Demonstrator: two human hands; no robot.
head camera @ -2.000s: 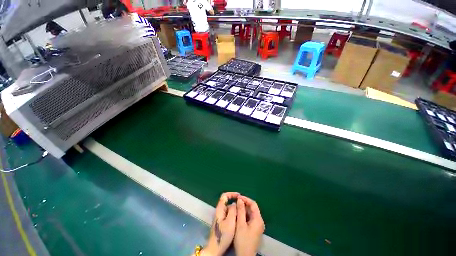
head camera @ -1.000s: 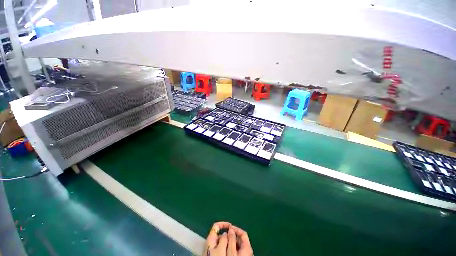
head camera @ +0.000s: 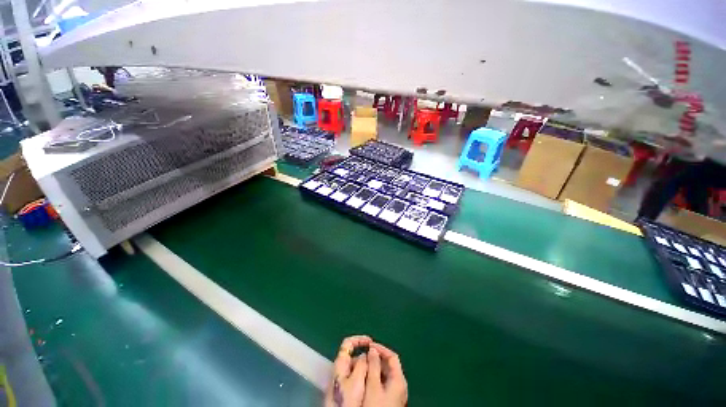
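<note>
My left hand (head camera: pixel 347 375) and my right hand (head camera: pixel 387 380) are together at the bottom centre, over the near edge of the green belt (head camera: pixel 263 262). Their fingers are curled and the fingertips meet. A small dark spot shows between the fingertips. I cannot tell whether it is a small part or only a gap. The wrists are cut off by the bottom edge of the picture. The hands touch no tray.
A black tray (head camera: pixel 434 240) holding dark-and-pale housings lies across the far pale rail (head camera: pixel 557 274). Another black tray (head camera: pixel 677 274) is at right, near a person's dark sleeve (head camera: pixel 685 184). A metal equipment box (head camera: pixel 159 187) stands left. A white shelf (head camera: pixel 318 60) hangs overhead.
The white shelf has come into view as my head moved. A dark sleeve now shows beside the right tray. My hands stay together, slightly higher in the picture than one second ago.
</note>
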